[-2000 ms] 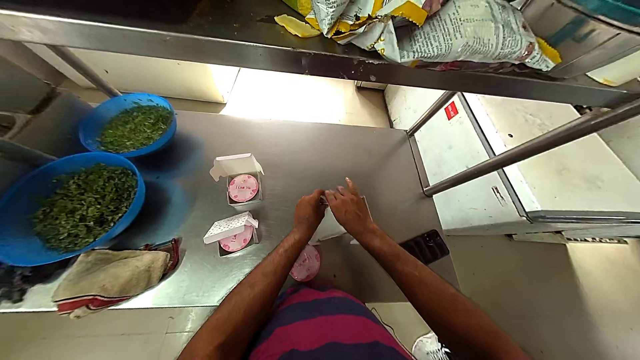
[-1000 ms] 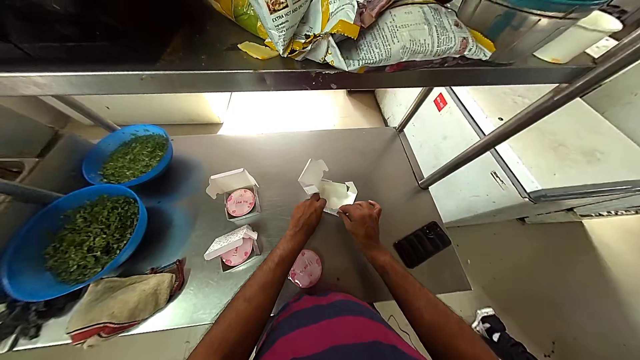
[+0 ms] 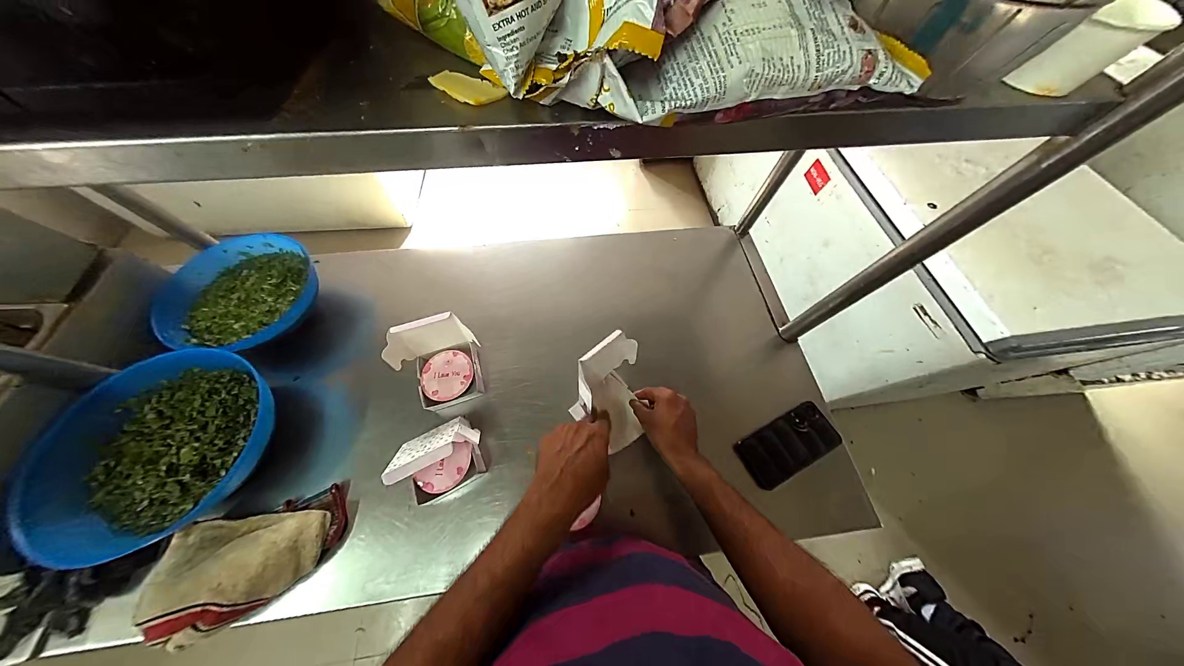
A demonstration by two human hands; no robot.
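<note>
Between my two hands is a white cardboard box point(image 3: 607, 370) with its lid raised. My left hand point(image 3: 575, 458) grips its near left side, and my right hand point(image 3: 666, 421) pinches its right edge. A pink round lid or tin point(image 3: 586, 514) lies on the steel table, partly hidden by my left forearm. To the left stand two small boxes: one open box point(image 3: 432, 333) holds a pink round tin point(image 3: 447, 376) bearing writing, and nearer me a patterned box point(image 3: 431, 450) has its lid half lowered over another pink tin point(image 3: 444, 470).
Two blue bowls point(image 3: 264, 407) of chopped green leaves stand at the left of the steel table point(image 3: 536, 296), with a folded cloth point(image 3: 236, 564) nearby. A black phone point(image 3: 788, 445) lies at the right. Across the top runs a steel shelf point(image 3: 370, 148) with snack packets point(image 3: 758, 55).
One second ago the open white box faced up, spread wide; now it is turned and narrower between my hands. My left hand has moved onto its near left side.
</note>
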